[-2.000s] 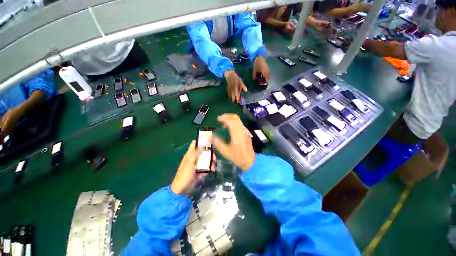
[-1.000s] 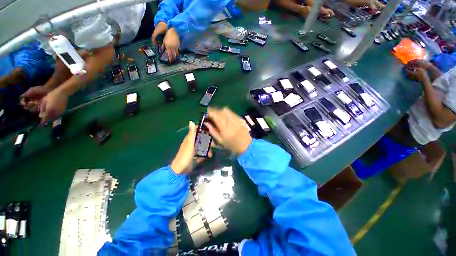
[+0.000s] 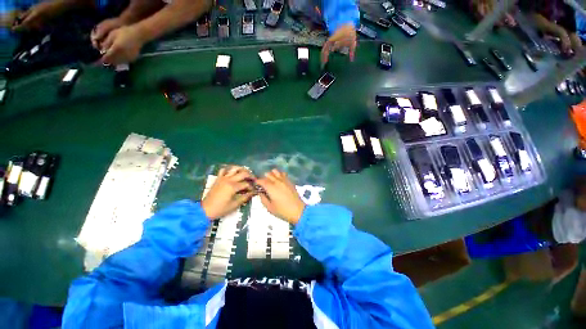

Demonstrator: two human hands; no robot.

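My left hand (image 3: 228, 191) and my right hand (image 3: 279, 195) are bare and meet at the fingertips over the top of the label sheet. Their fingers are bent; whether they pinch a label is too small to tell. The label sheet in use (image 3: 270, 239) is pale, with rows of rectangles, and lies directly before me, partly hidden by my hands and sleeves. A thick cream-white stack of label sheets (image 3: 125, 189) lies to its left. A phone (image 3: 249, 88) lies keypad side up on the green bench ahead, and another keypad-up phone (image 3: 321, 85) lies to its right.
A clear blister tray (image 3: 401, 186) with phones in two rows is at right, with loose white-labelled phones (image 3: 350, 151) beside it. More labelled phones (image 3: 29, 177) cluster at far left. Labelled phones (image 3: 222, 69) form a row ahead. Another person's hand (image 3: 340, 42) reaches in near them.
The phone has left my hands, and another keypad-up phone now lies ahead on the bench. My hands have come down to the label sheet. The view has shifted, and another person's hand reaches nearer.
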